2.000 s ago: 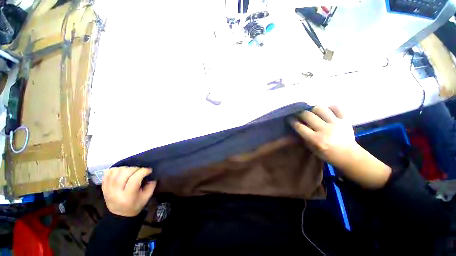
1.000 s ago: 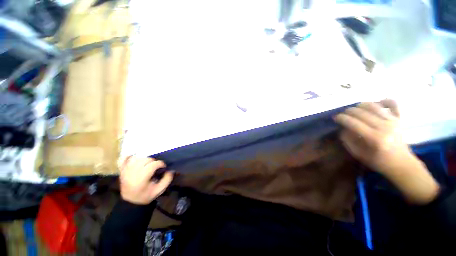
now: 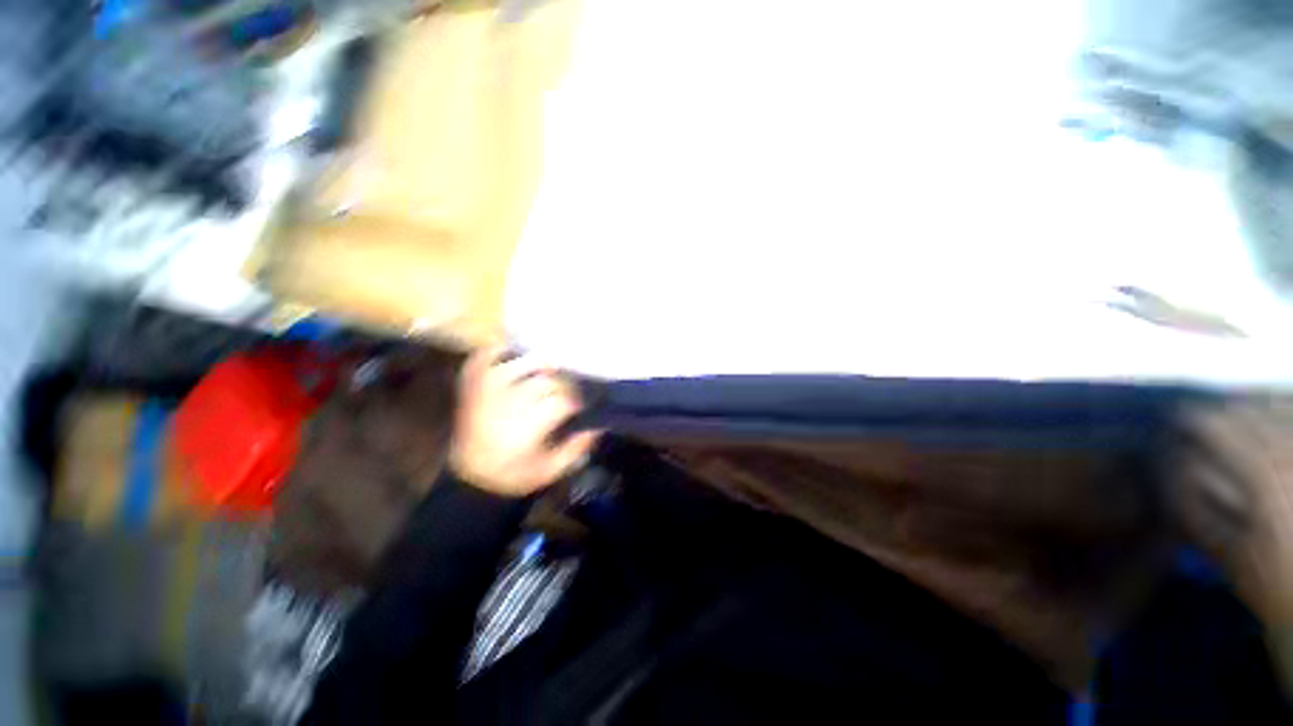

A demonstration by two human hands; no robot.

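The frame is blurred. A black fabric panel [image 3: 879, 404] is stretched along the front edge of the white table, with the brown garment shell [image 3: 908, 504] attached below it and hanging toward the lap. My left hand [image 3: 522, 426] grips the panel's left end at the table's corner. My right hand [image 3: 1231, 475] is at the right rim of the picture, smeared and partly cut off, at the panel's right end; its fingers cannot be made out clearly.
The white table [image 3: 808, 185] is overexposed. Taped brown cardboard [image 3: 426, 185] lies at its left. A red plastic stool [image 3: 244, 433] stands at lower left beside a brown heap [image 3: 362, 475]. Blurred dark items [image 3: 1127, 99] lie at upper right.
The view has swung left, so the table, cloth and both hands sit further right in the picture, and the red stool shows more fully. Both hands stay at the panel's ends.
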